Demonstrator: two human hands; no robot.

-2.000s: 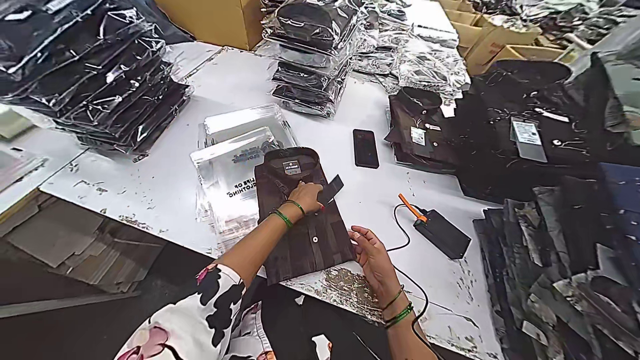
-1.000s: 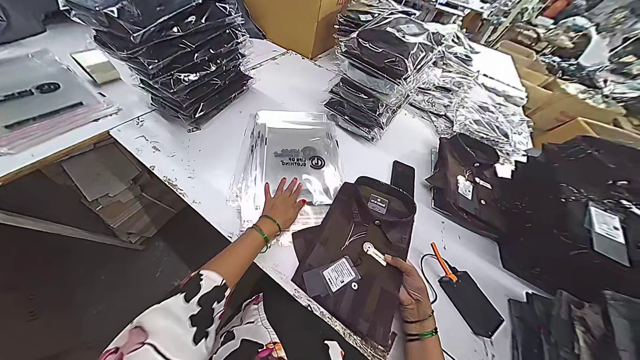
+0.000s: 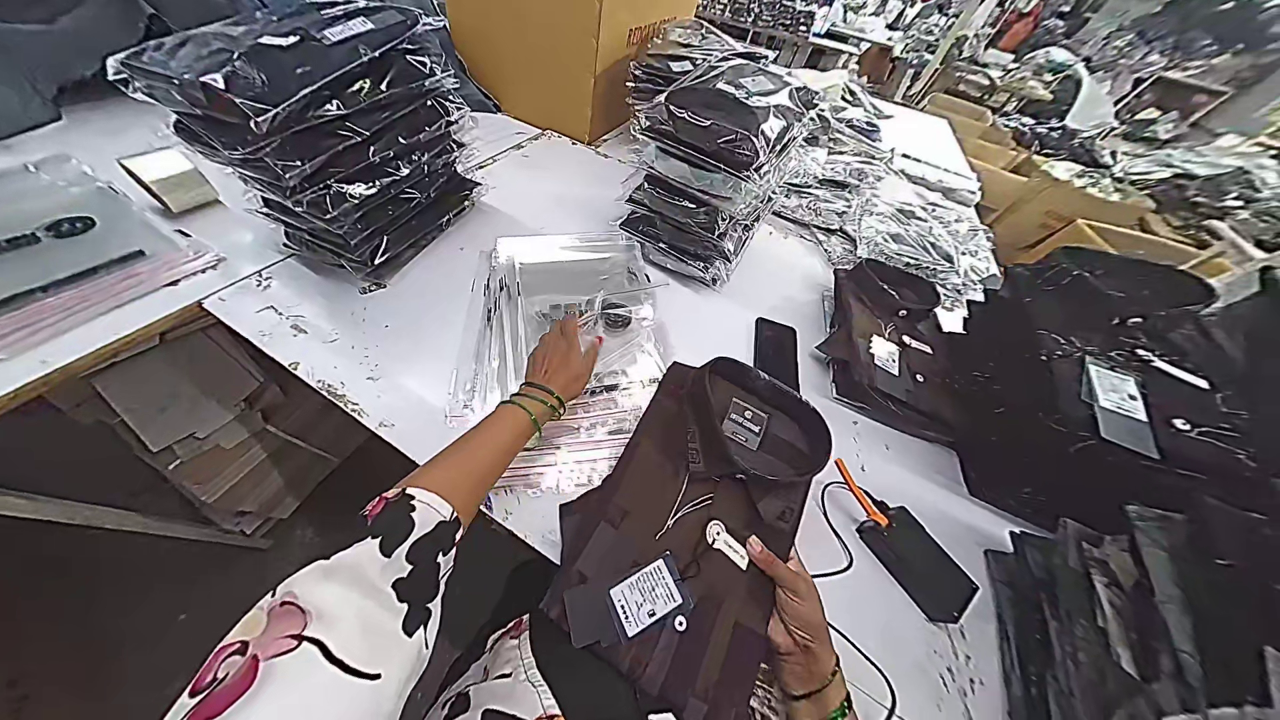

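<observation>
My right hand [image 3: 795, 615] grips the right edge of a folded dark brown shirt [image 3: 690, 570], its thumb on top beside a small white tag; a larger printed hang tag [image 3: 648, 597] lies on the shirt front. The shirt is lifted at the table's near edge, collar away from me. My left hand [image 3: 562, 362] rests on a stack of clear plastic bags [image 3: 575, 275] left of the shirt. Its fingers touch the top bag; whether they pinch the film cannot be told.
Tall stacks of bagged shirts [image 3: 330, 140] [image 3: 705, 150] stand behind, by a cardboard box [image 3: 545, 60]. A black phone [image 3: 776, 352] lies beyond the collar. Right are a corded black device [image 3: 918, 562], an orange pen-like object [image 3: 860, 492] and dark folded shirts [image 3: 890, 340].
My left hand has gone from the shirt to the plastic bags. My right hand, earlier beside the shirt, has taken hold of its edge, and the shirt has been raised. The view has shifted.
</observation>
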